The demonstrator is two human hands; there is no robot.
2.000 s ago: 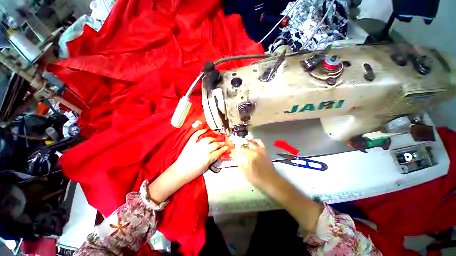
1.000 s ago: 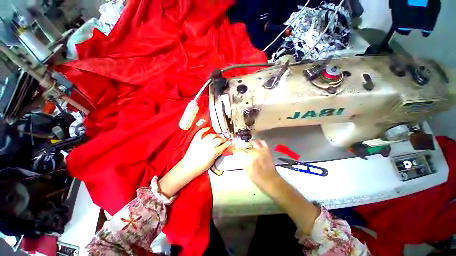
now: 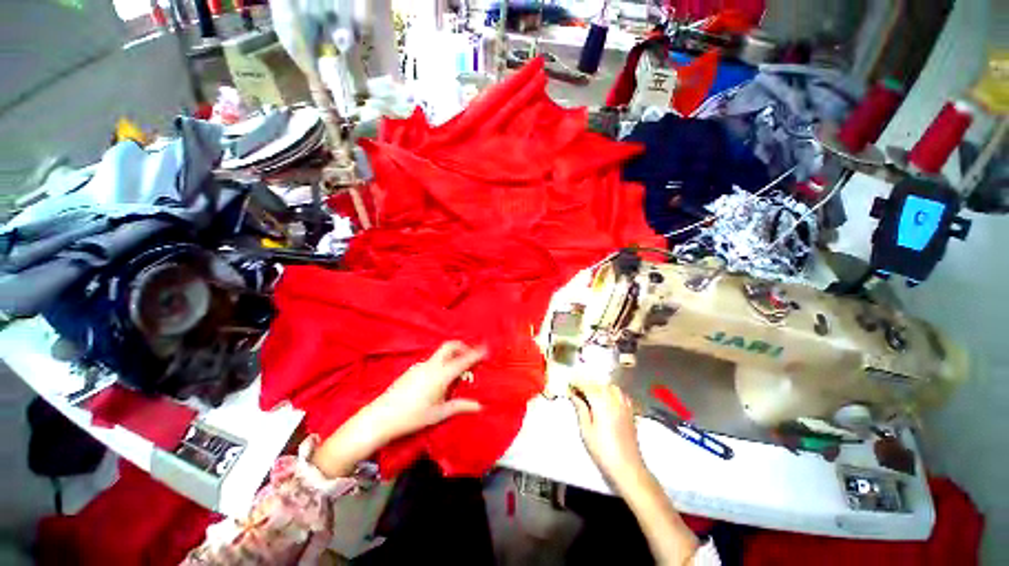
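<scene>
The red cloth (image 3: 443,293) spreads behind and left of the sewing machine's needle end, its front edge hanging over the table edge. My left hand (image 3: 432,389) is over the cloth, thumb and fingers apart, with nothing seen in it. My right hand (image 3: 603,426) is just in front of the needle end of the cream sewing machine (image 3: 791,348), right of the cloth. Its fingers are bent; whether they hold anything is unclear. Needle and presser foot cannot be made out. Blue snips (image 3: 704,440) and a red scrap (image 3: 671,401) lie on the bed.
A green-handled tool (image 3: 819,440) lies near the machine's right end. A control box (image 3: 922,221) and red thread cones (image 3: 942,137) are at upper right. Patterned cloth (image 3: 763,230) lies behind the head. A second, dark machine (image 3: 172,304) with grey cloth (image 3: 105,210) is at left.
The view has tilted up and shows more background. My left hand has come away from the needle area to the left and opened. My right hand is slightly apart from the cloth.
</scene>
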